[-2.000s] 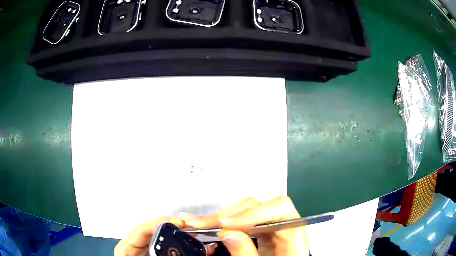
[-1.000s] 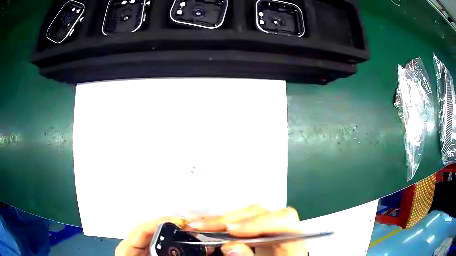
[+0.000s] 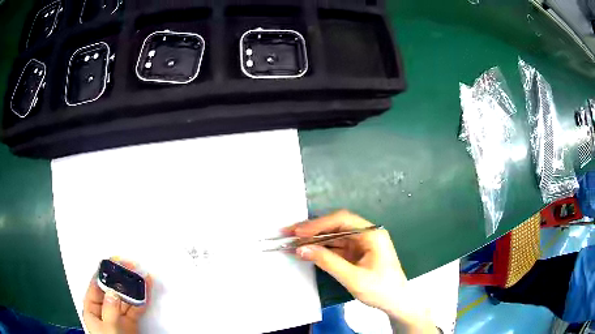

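Observation:
My left hand (image 3: pixel 115 306) holds a watch housing (image 3: pixel 122 282), black inside with a bright silver rim, tilted, over the lower left of the white paper sheet (image 3: pixel 176 189). My right hand (image 3: pixel 352 258) holds thin metal tweezers (image 3: pixel 326 237) like a pen at the sheet's right edge. The tweezer tips point left and are slightly apart; I see nothing between them. Tiny loose parts (image 3: pixel 197 253) lie on the sheet between the hands.
A black foam tray (image 3: pixel 215 107) behind the sheet holds several housings (image 3: pixel 273 55); its rightmost front pocket is empty. Two clear plastic bags (image 3: pixel 489 143) (image 3: pixel 548 140) lie on the green mat (image 3: pixel 391 163) at right. A person's dark sleeve (image 3: pixel 532 287) shows at lower right.
My hands have moved apart: the left, with the housing, to the left, the right, with the tweezers, up and away from it. The view has shifted, showing more tray and bags further left.

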